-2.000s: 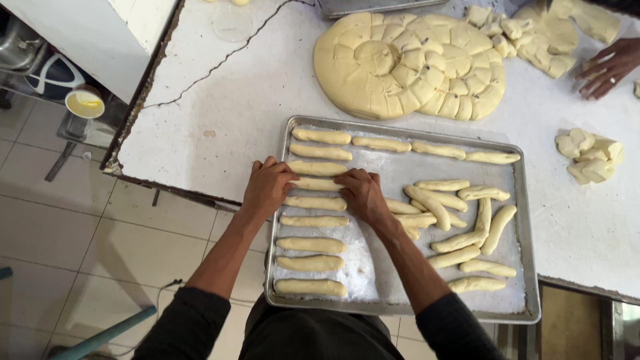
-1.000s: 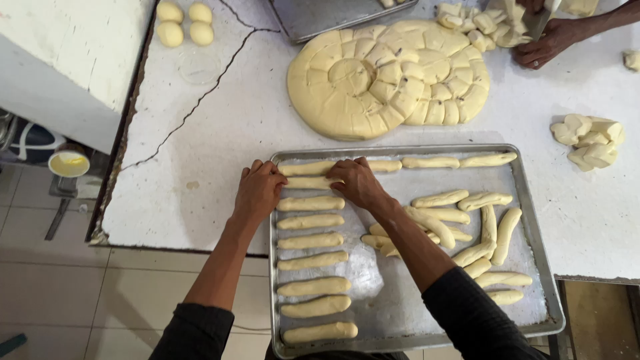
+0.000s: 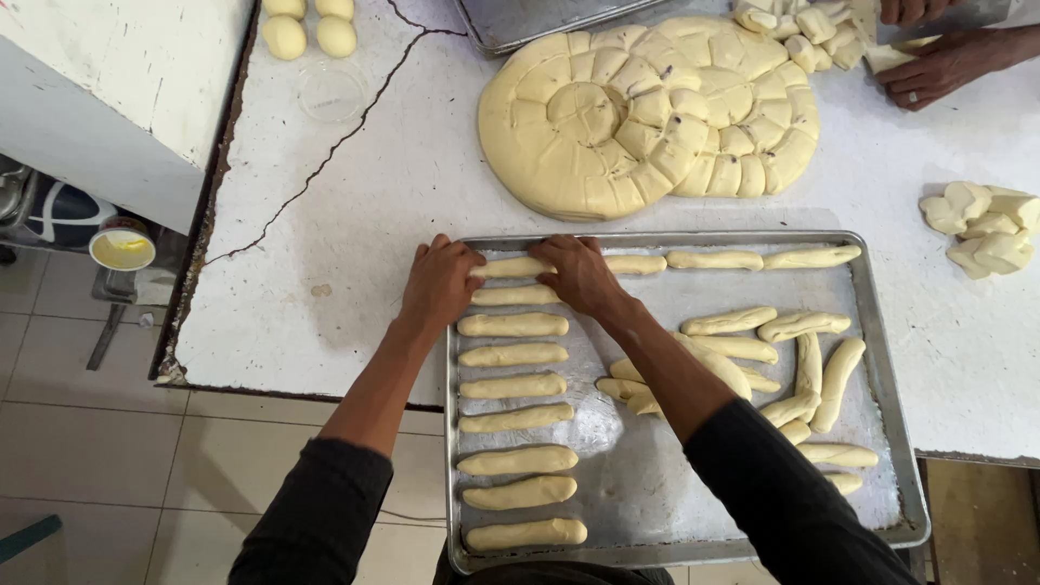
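A metal baking tray (image 3: 894, 422) holds several dough sticks. My left hand (image 3: 441, 280) is at the tray's top left corner, its fingertips at the left end of the top dough stick (image 3: 513, 267). My right hand (image 3: 578, 275) has its fingers at that stick's right end; whether they grip it or only touch it, I cannot tell. Just below lies another dough stick (image 3: 513, 295), close to both thumbs. Further sticks lie crosswise in a column (image 3: 513, 355) down the left side. A loose pile of dough sticks (image 3: 735, 348) is partly hidden by my right forearm.
Scored rounds of dough (image 3: 593, 122) lie beyond the tray, beside another metal tray (image 3: 561, 20). At the upper right, a co-worker's hands (image 3: 942, 69) hold a flat metal blade at cut dough. Dough pieces (image 3: 987, 227) lie right, dough balls (image 3: 284, 38) upper left, on the cracked table (image 3: 390, 187).
Both hands have moved up the left column of dough sticks to the tray's far edge. The co-worker's hand, resting by the dough at first, is now at cut dough with a blade.
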